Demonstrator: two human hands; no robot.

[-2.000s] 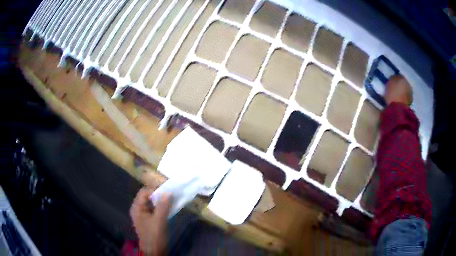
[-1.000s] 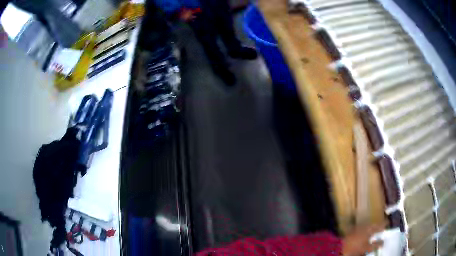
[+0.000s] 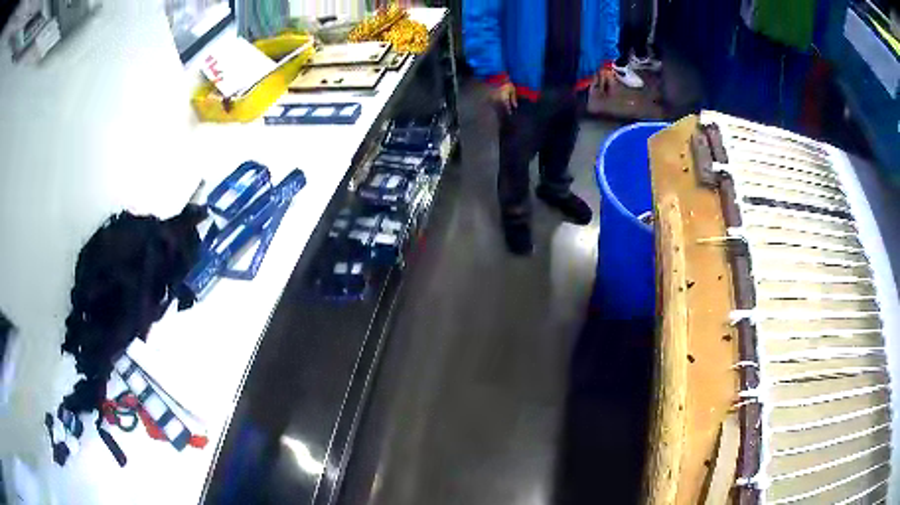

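Note:
Neither of my hands shows in the picture. The white skeleton web point(image 3: 824, 324) lies over the tan cutting board at the right, with long narrow slots. Dark red-brown edge blocks point(image 3: 746, 296) run along its near side. The orange-brown wooden ledge point(image 3: 696, 286) runs beside it, with small dark bits on it. A pale flat stick point(image 3: 723, 462) lies on the ledge at the bottom. The white cut pieces and the hand-held cutting die are not in view.
White side table point(image 3: 242, 360) at left bears blue dies point(image 3: 242, 232), a black cloth bundle point(image 3: 128, 286) and a yellow tray point(image 3: 212, 105). Spare dies point(image 3: 380, 212) sit on a rack below. A person in a blue jacket point(image 3: 541, 44) stands in the aisle beside a blue bin point(image 3: 624, 252).
The view has swung left from the web and cut pieces to the aisle and side table. Both hands, seen earlier at the die and a white piece, are out of the picture.

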